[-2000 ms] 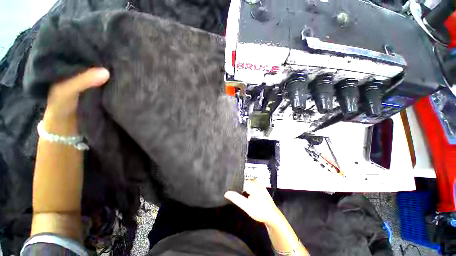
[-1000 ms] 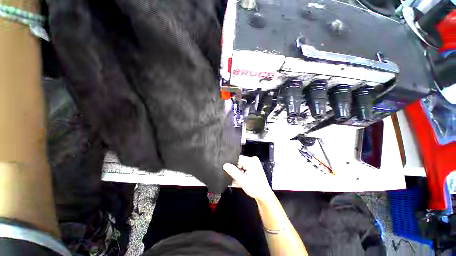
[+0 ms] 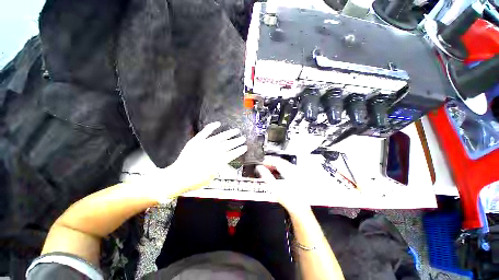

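Observation:
A dark garment panel (image 3: 169,71) lies left of the overlock machine (image 3: 339,49), its narrow end by the presser foot area near the red-orange spot. My left hand (image 3: 210,150) lies on the panel's lower end with fingers spread. My right hand (image 3: 279,175) is at the panel's near tip, just below the needle area, fingers bent against the cloth. Whether it pinches the cloth is hard to tell. The needle is hidden.
A large dark cloth heap (image 3: 60,126) fills the left. A smartphone (image 3: 397,157) and snips (image 3: 331,155) lie on the white table (image 3: 372,191). A red plastic frame (image 3: 457,164) and blue crate (image 3: 446,240) are at right. Dark cloth (image 3: 366,240) lies low right.
My left hand has come from the far left down onto the panel near the needle. The panel has moved away from me along the machine's left end. My right hand stays near the cloth's tip.

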